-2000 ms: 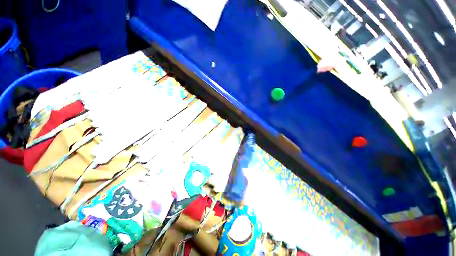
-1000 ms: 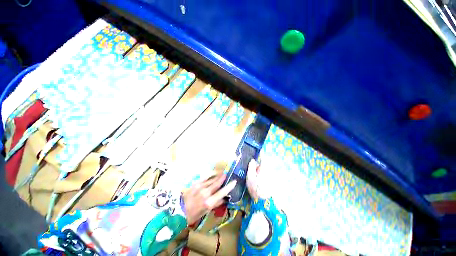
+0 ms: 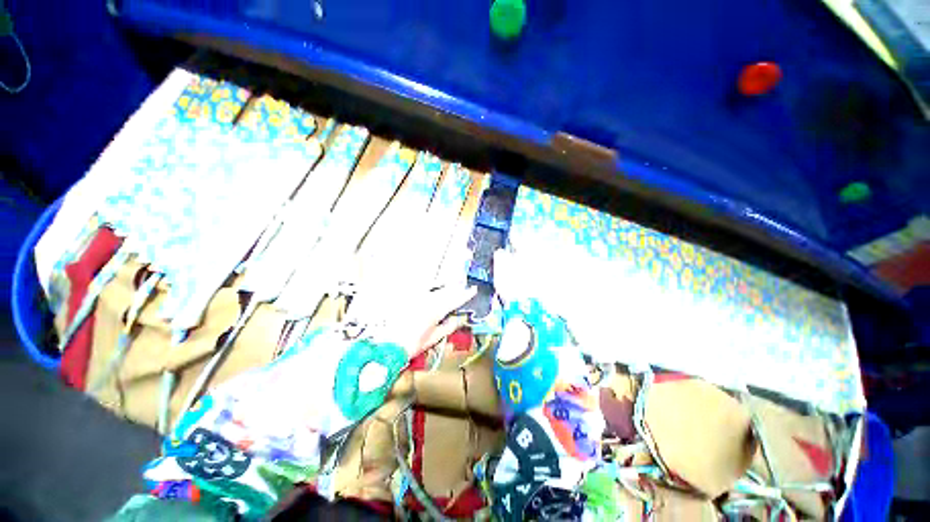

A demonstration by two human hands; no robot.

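Note:
The dark-blue cutting die (image 3: 491, 232) lies across the pale printed sheet stack (image 3: 632, 270), its back end close to the press's dark gap. My left hand (image 3: 446, 318) is at the die's front left side, mostly washed out by glare. My right hand is not clearly visible in the glare; its patterned sleeve (image 3: 530, 357) reaches up to the die's front right side. Whether the fingers touch or hold the die cannot be told. Narrow cuts run through the sheet left of the die. Tan layers (image 3: 449, 393) hang below it.
The blue press front (image 3: 653, 112) stands behind the bed, with green buttons (image 3: 508, 17) and a red button (image 3: 760, 77). Offcut strips (image 3: 240, 331) tangle along the front edge among tan and red flaps (image 3: 92, 267). Blue tub rims show at left (image 3: 31, 296) and right (image 3: 875, 459).
The view has tilted and shifted, showing more of the front edge at right. The die appears more upright in the picture. My fingers, distinct beside the die a second ago, are now lost in glare.

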